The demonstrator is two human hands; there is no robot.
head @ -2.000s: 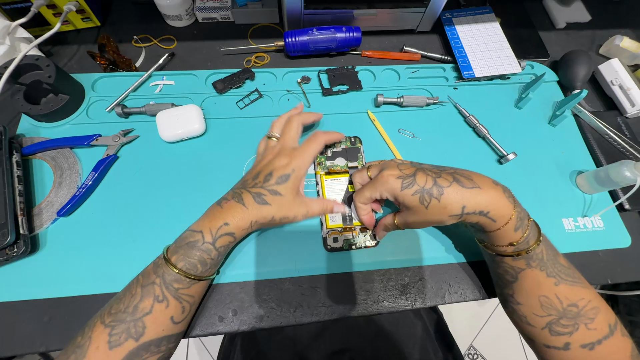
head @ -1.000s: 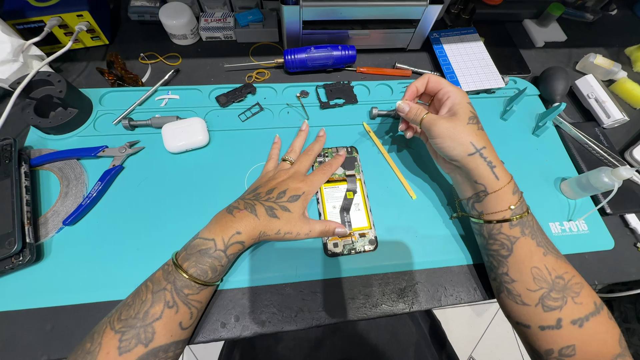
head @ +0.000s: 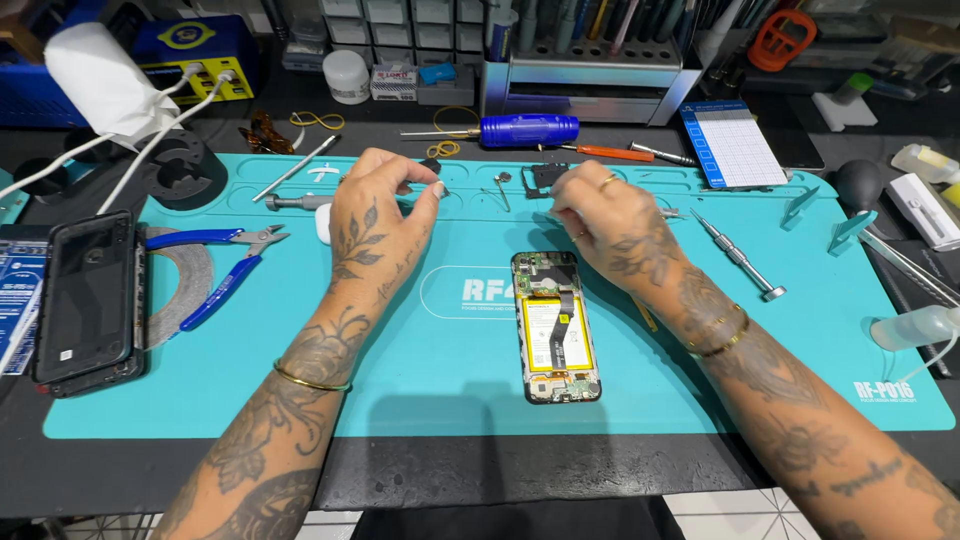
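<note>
An opened smartphone (head: 559, 330) lies face down on the teal repair mat (head: 450, 375), its battery, ribbon cable and circuit boards exposed. Above and left of it, my left hand (head: 382, 225) hovers over the upper mat beside a small black part (head: 430, 165); whether its fingers pinch anything is unclear. My right hand (head: 615, 217) is above the phone, fingertips bent by a black plastic bracket (head: 544, 180); its grip is hidden. A yellow strip (head: 643, 313) shows partly under the right wrist. A precision screwdriver (head: 739, 255) lies to the right.
Blue-handled cutters (head: 225, 281) lie over a grey tape roll (head: 180, 300) at left, near another phone's frame (head: 86, 300). Behind the mat are a blue-handled screwdriver (head: 529, 130) and a metal tool rack (head: 585, 86). A plastic bottle (head: 915, 328) stands at right.
My left hand has lifted off the phone and moved up toward the mat's upper trays. My right hand has moved left and let go of the grey screwdriver. The view has tilted up.
</note>
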